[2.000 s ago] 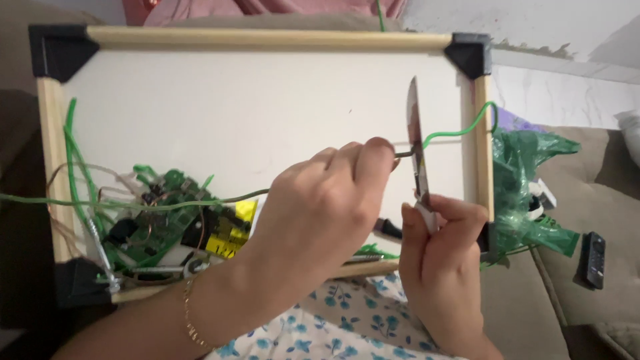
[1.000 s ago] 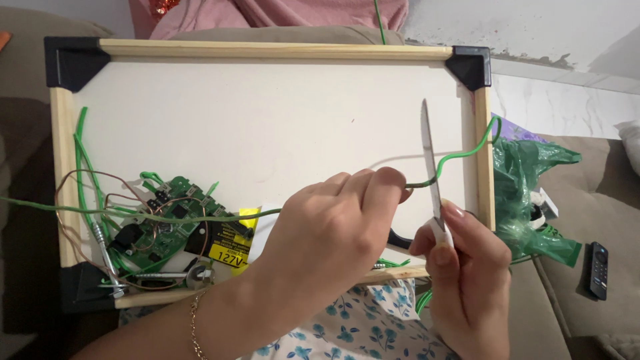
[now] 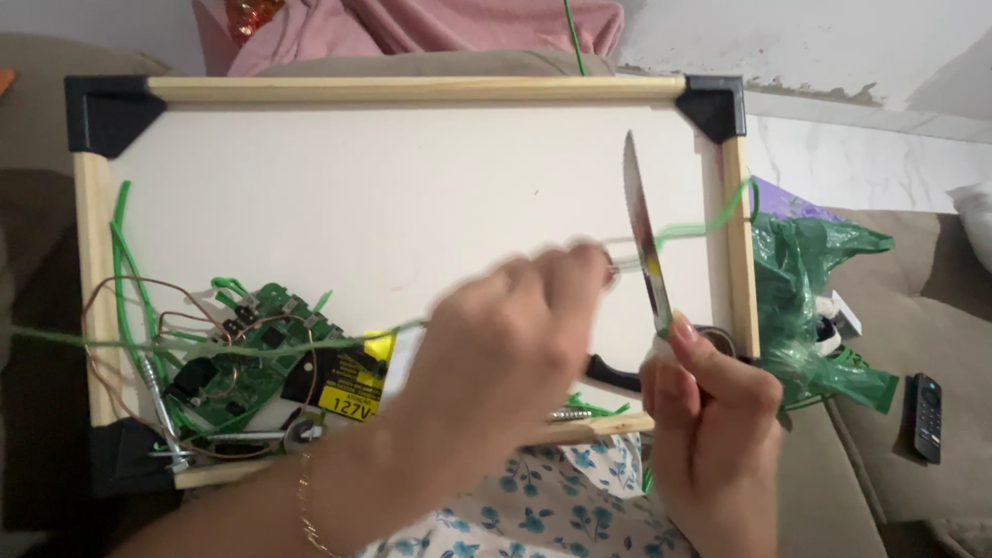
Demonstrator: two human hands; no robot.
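Observation:
My left hand [image 3: 511,333], blurred and wearing a bracelet at the wrist, grips a thin green-coated wire [image 3: 697,230] over the right half of a white board. The wire trails out to the left from under the hand and on the right passes behind or against the knife blade; which, I cannot tell. A serrated table knife [image 3: 642,225] points up, its light handle held in my right hand [image 3: 713,403]. Just past my left fingertips the wire looks dark or bare, though blurred. A green circuit board [image 3: 271,349] with copper-coloured wire lies at the lower left.
The white board [image 3: 349,186] has a wooden frame with black corners. Screws, green wire scraps, a black-and-yellow label [image 3: 345,387], a black curved handle [image 3: 612,374] and a roll of tape [image 3: 717,339] lie on it. Rightward are a green plastic bag [image 3: 798,310] and a remote control [image 3: 928,418].
The knife blade, roughly upright throughout, now leans slightly left at its tip. Both hands keep their holds, and the wire between the left hand and the frame has shifted.

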